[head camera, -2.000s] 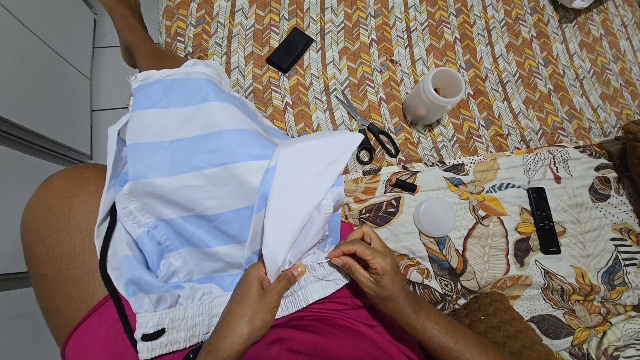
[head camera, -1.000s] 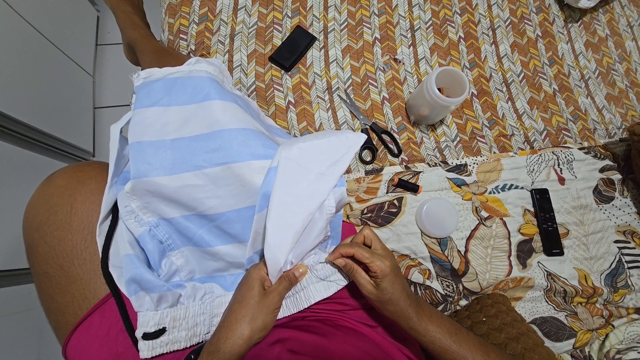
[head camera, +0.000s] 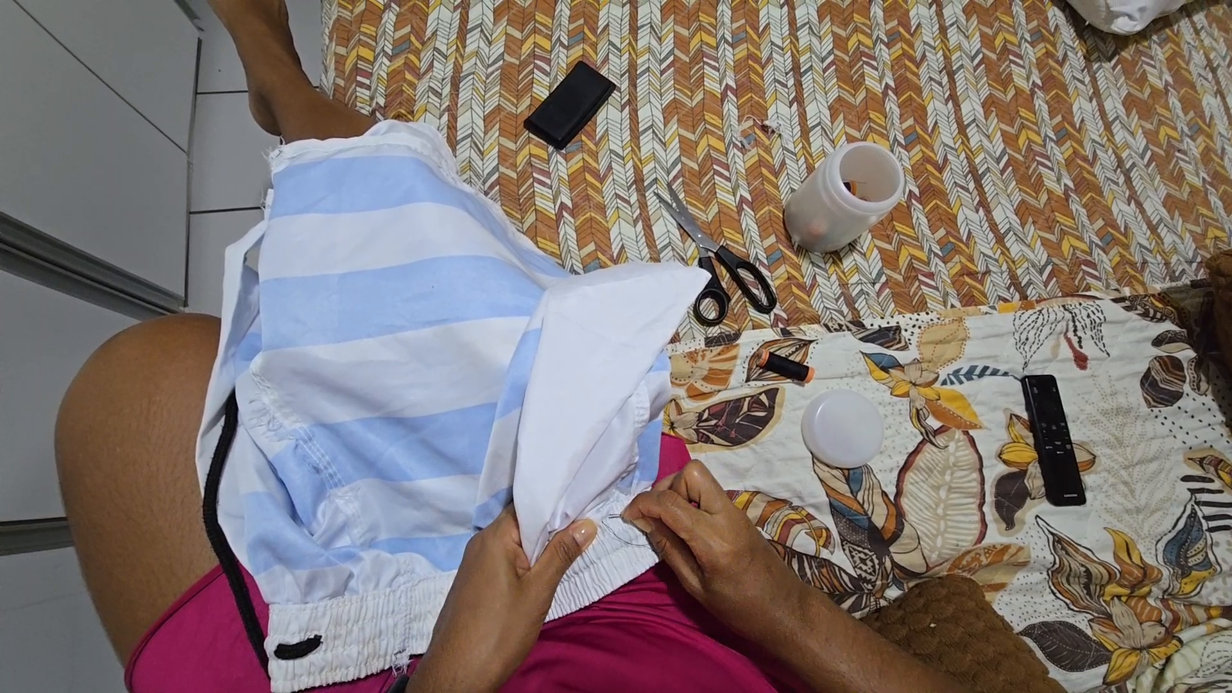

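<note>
Blue-and-white striped shorts point(head camera: 385, 289) with a gathered elastic waistband lie across my lap, and a black drawstring point(head camera: 219, 510) hangs at their left side. My left hand point(head camera: 505, 587) pinches the fabric by the waistband, thumb on top. Close to its right, my right hand point(head camera: 707, 544) has thumb and index finger together at the waistband, where a fine dark thread and what looks like a needle point(head camera: 616, 520) show. A folded white flap of cloth point(head camera: 597, 375) stands up above both hands. A spool of black thread point(head camera: 786, 367) lies to the right of the shorts.
Black-handled scissors point(head camera: 720, 260) lie beyond the shorts, beside an open translucent jar point(head camera: 837, 202) holding small items. Its white lid point(head camera: 842, 428) and a black remote control point(head camera: 1053, 441) rest on the floral cloth. A black rectangular object point(head camera: 570, 104) lies on the patterned bedspread point(head camera: 1011, 144).
</note>
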